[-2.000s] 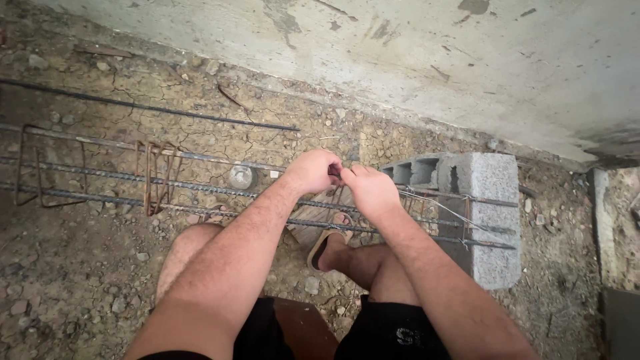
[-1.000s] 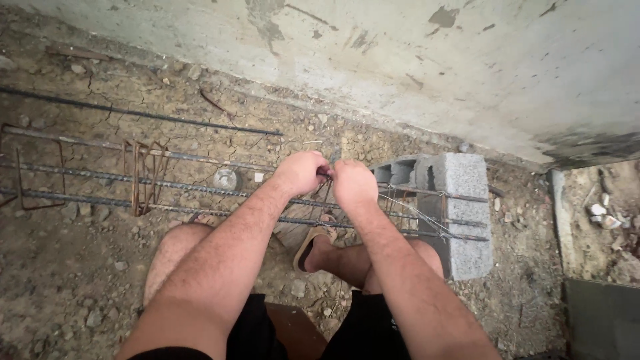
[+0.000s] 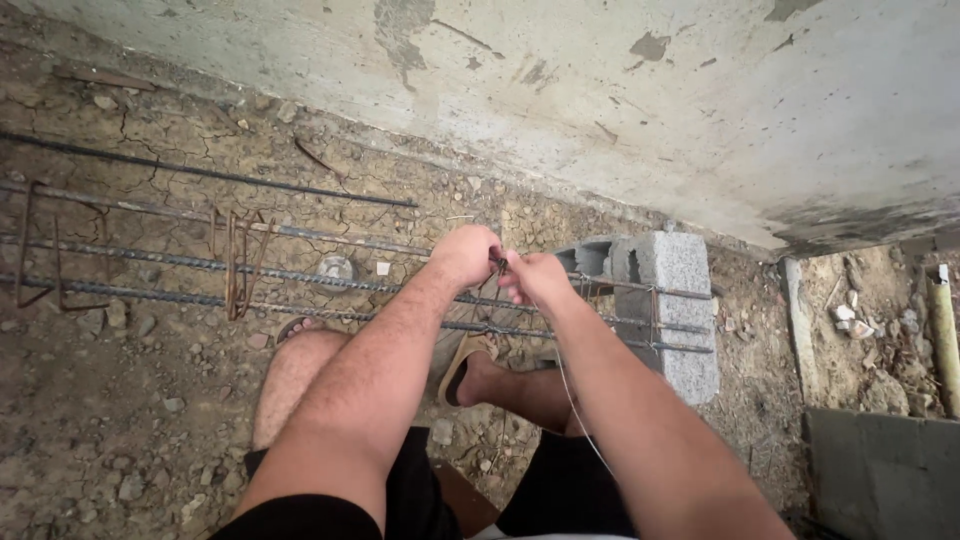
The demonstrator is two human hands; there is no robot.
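Observation:
Several long ribbed steel rebars (image 3: 172, 263) run side by side across the view, with bent rusty stirrups (image 3: 238, 262) around them at the left. My left hand (image 3: 466, 253) is at the far bar, its fingertips pinched close to a rusty stirrup. Beside it my right hand (image 3: 538, 279) grips a thin tie wire (image 3: 568, 390), which trails down along my right forearm. The fingertips of both hands nearly meet at the bar, and they partly hide the joint. Thin wire ties hold another stirrup (image 3: 653, 319) near the bars' right ends.
A grey concrete hollow block (image 3: 686, 315) stands under the bars' right ends. A loose rebar (image 3: 225, 175) lies on cracked soil beyond. A plastered wall (image 3: 600, 97) rises behind. A round clear object (image 3: 335, 271) is on the ground near the bars. My sandalled foot (image 3: 474, 375) is close below them.
My right hand has drawn slightly away from my left and its fingers have spread a little. A long wire now shows hanging from it.

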